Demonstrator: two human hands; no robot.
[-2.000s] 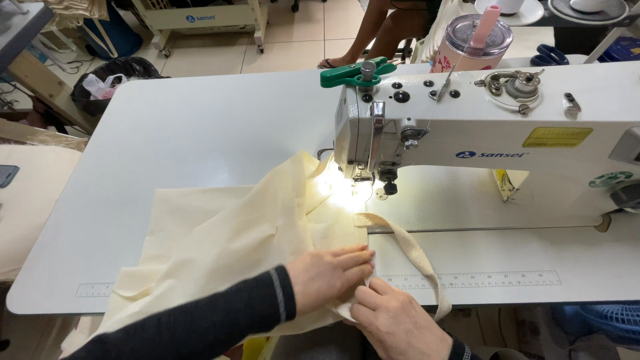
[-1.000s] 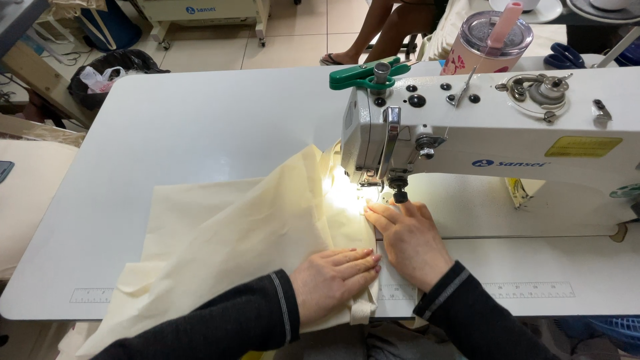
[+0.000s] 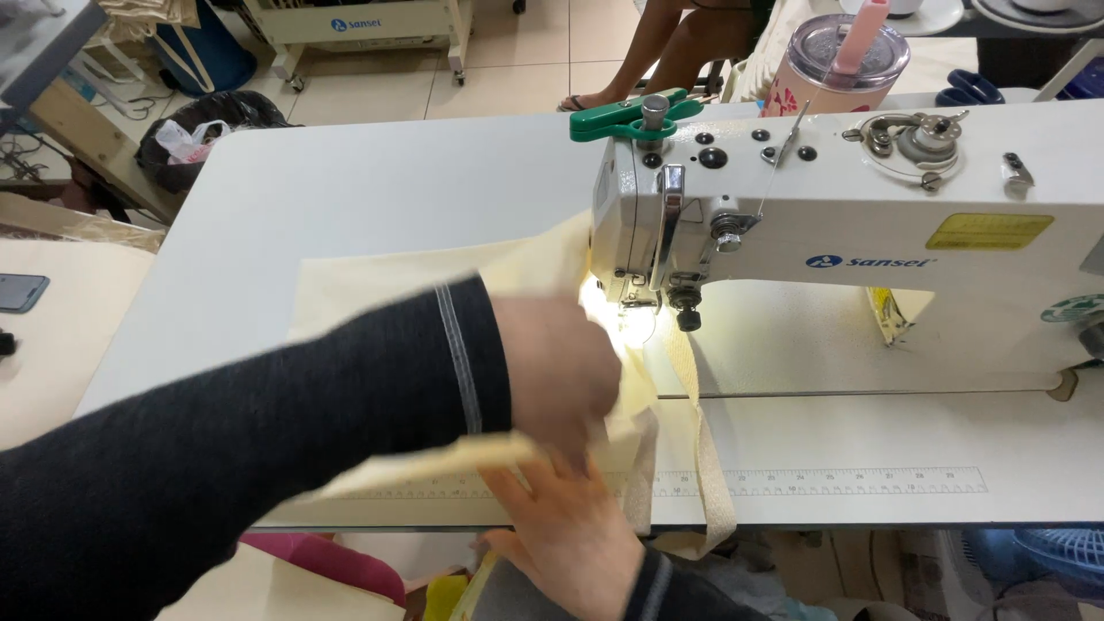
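Note:
Cream fabric [image 3: 414, 272] lies on the sewing table, its right part under the lit needle area of a white Sansei sewing machine [image 3: 828, 224]. A cream woven strap [image 3: 711, 466] hangs from beside the needle over the table's front edge. My left hand [image 3: 561, 371], blurred, is above the fabric just left of the strap; whether it grips anything is hidden. My right hand [image 3: 573, 535] is below it at the front edge, fingers spread against the fabric's edge, partly covered by the left hand. Green-handled thread snips [image 3: 621, 119] rest on top of the machine head.
A lidded pink tumbler [image 3: 832, 65] and dark-handled scissors [image 3: 970, 89] stand behind the machine. A printed ruler [image 3: 819, 479] runs along the table's front. At left are a phone [image 3: 21, 293] and a black-bagged bin [image 3: 164, 159]. A person's legs [image 3: 664, 52] show behind the table.
My right hand has come back from beside the needle to the front edge. My left hand has moved up and right, across the fabric. The strap shows again to the right of the hands.

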